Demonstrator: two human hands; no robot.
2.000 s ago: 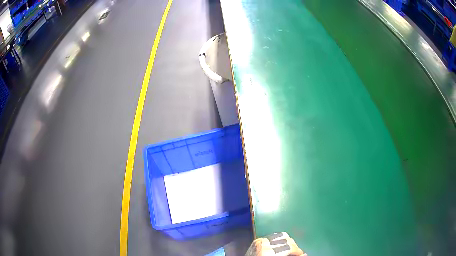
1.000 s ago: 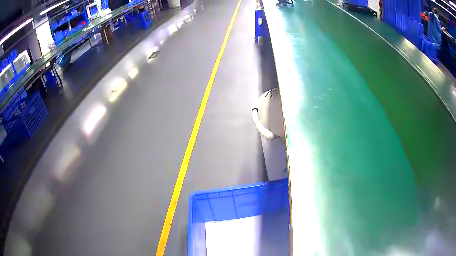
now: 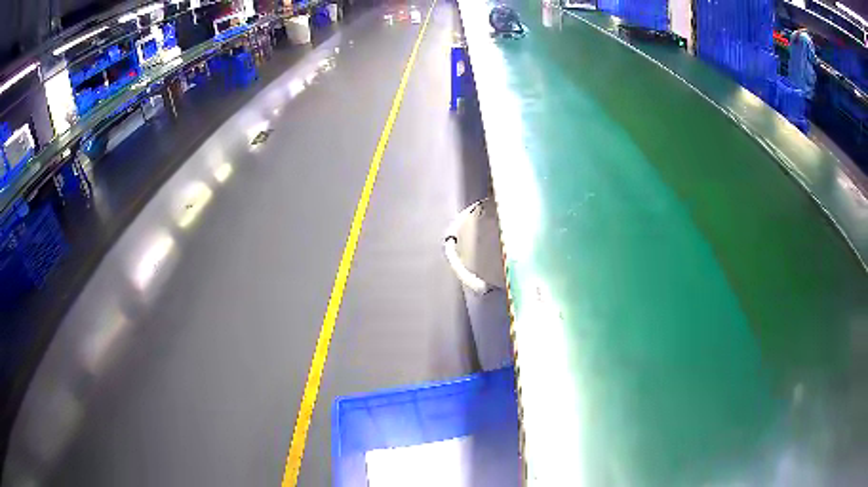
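Observation:
Neither of my hands is in view. The smooth blue-green worktop (image 3: 609,276) runs away from me along the right, with bright light reflections on its left part. The darker green conveyor belt (image 3: 657,171) lies beyond it. An open blue plastic tote (image 3: 400,411) stands on the floor against the table's left edge, cut off by the bottom of the picture. A flat white sheet (image 3: 419,463) lies inside the tote.
A pale curved rim (image 3: 463,264) sticks out beside the table edge. A dark bundle (image 3: 505,20) lies far down the worktop. A blue stool (image 3: 458,78) stands beyond. A yellow line (image 3: 352,243) crosses the floor. Tall blue crates (image 3: 738,48) stand at the back right.
The view has tilted up from the near table edge. The hand with dark strips at the bottom edge has left the picture. The tote sits lower, and the far dark bundle now shows.

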